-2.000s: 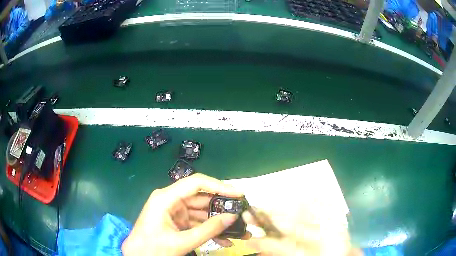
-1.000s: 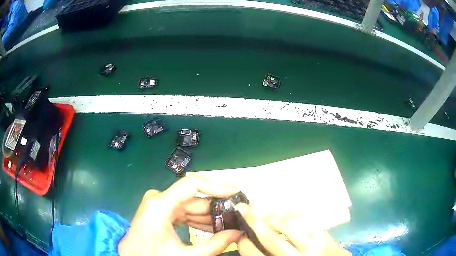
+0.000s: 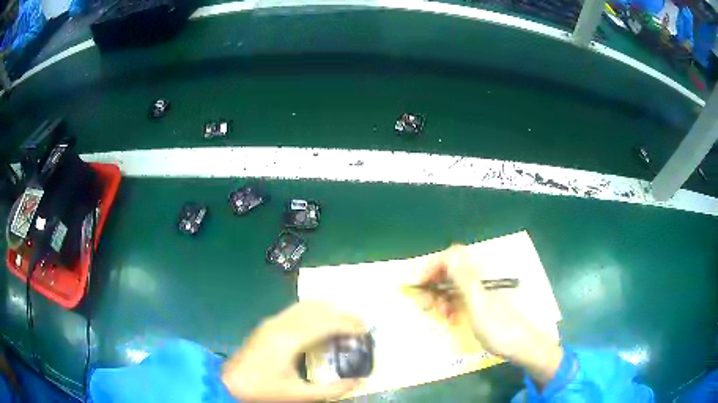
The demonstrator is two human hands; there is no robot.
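Note:
My left hand (image 3: 287, 354) holds a black watch housing (image 3: 352, 356) at the lower middle, over the near left part of the paper; both are blurred. My right hand (image 3: 480, 307) is over the white release-paper sheets (image 3: 378, 295), apart from the housing. It holds thin dark tweezers (image 3: 500, 283), which lie nearly level across the fingers, tips towards the left. The tips are blurred, and I cannot tell whether they hold anything. A yellow edge shows under the sheets near the bottom.
Several waiting housings (image 3: 286, 251) lie left of the sheets. More housings (image 3: 409, 123) are spaced beyond the worn white strip (image 3: 315, 163). A red tray (image 3: 72, 291) with a boxy black device (image 3: 67, 201) stands at the far left. A grey post (image 3: 689, 153) rises at the right. Blue-clad people are across the line.
My right hand and the tweezers have moved away from the housing, right and up over the sheets. My left hand has lowered slightly with the housing. The housings beyond the strip have shifted left.

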